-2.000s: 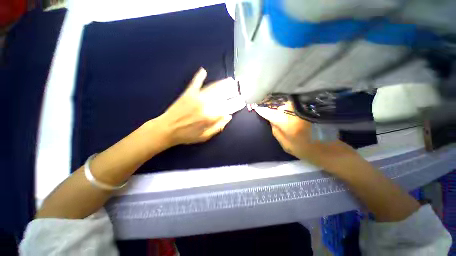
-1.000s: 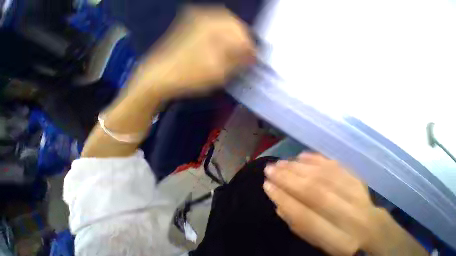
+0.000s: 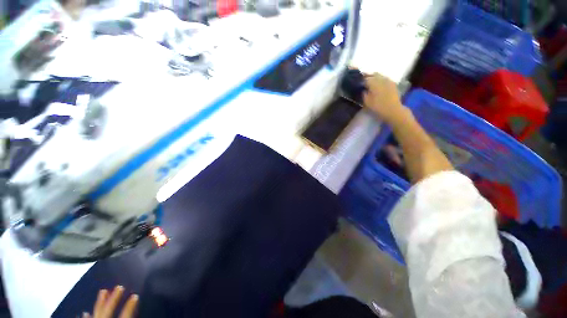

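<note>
A dark navy garment panel [image 3: 248, 217] lies on the white table beside the sewing machine [image 3: 205, 118] and hangs over the front edge. My right hand [image 3: 379, 93] reaches to the far right of the machine, its fingers at a small black bundle [image 3: 352, 84]; the fingertips are blurred, but they close around its near side. My left hand [image 3: 115, 303] is at the bottom left edge, cut off by the frame, with only spread fingertips showing over the panel. The presser foot area is hidden behind the machine head.
A smartphone [image 3: 331, 124] lies on the table just before my right hand. A blue basket [image 3: 398, 205] stands beside the table at the right, with another blue basket [image 3: 479, 37] and a red plastic stool [image 3: 513, 102] behind it.
The view has swung from the lap and table edge to the machine's right side. My right hand has moved from the lap to the black bundle. My left hand is now over a panel.
</note>
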